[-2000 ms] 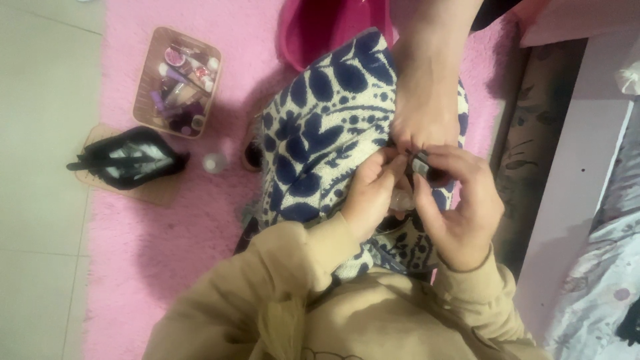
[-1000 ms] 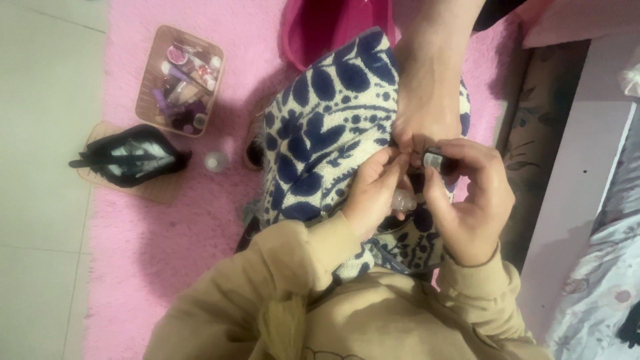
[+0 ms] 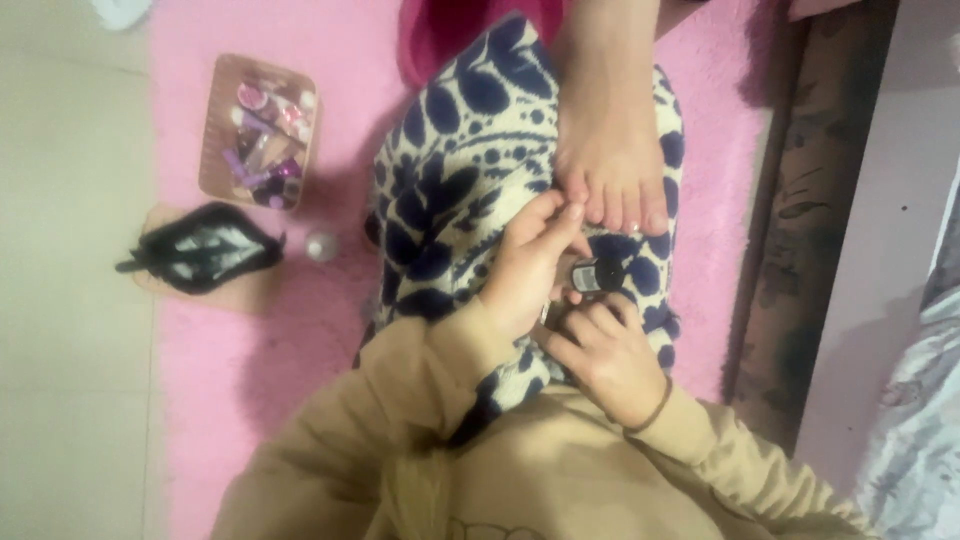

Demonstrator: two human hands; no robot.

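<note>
My left hand has its thumb and index finger against the smallest toe of another person's bare foot. A small bottle with a black cap juts out from between its lower fingers. My right hand is just below the bottle, palm down with bent fingers, its fingertips close to my left palm. Something small and pale shows between the hands, too hidden to name. Under the foot and over my lap lies a towel with dark blue leaf patterns.
On the pink rug at left are a basket of cosmetic items, an open black pouch on a tan base, and a small round whitish object. A deep pink tub stands beyond the towel. A pale furniture edge runs along the right.
My right hand has moved down, away from the toes. The black-capped bottle, in my right fingers a second ago, now sits at my left hand.
</note>
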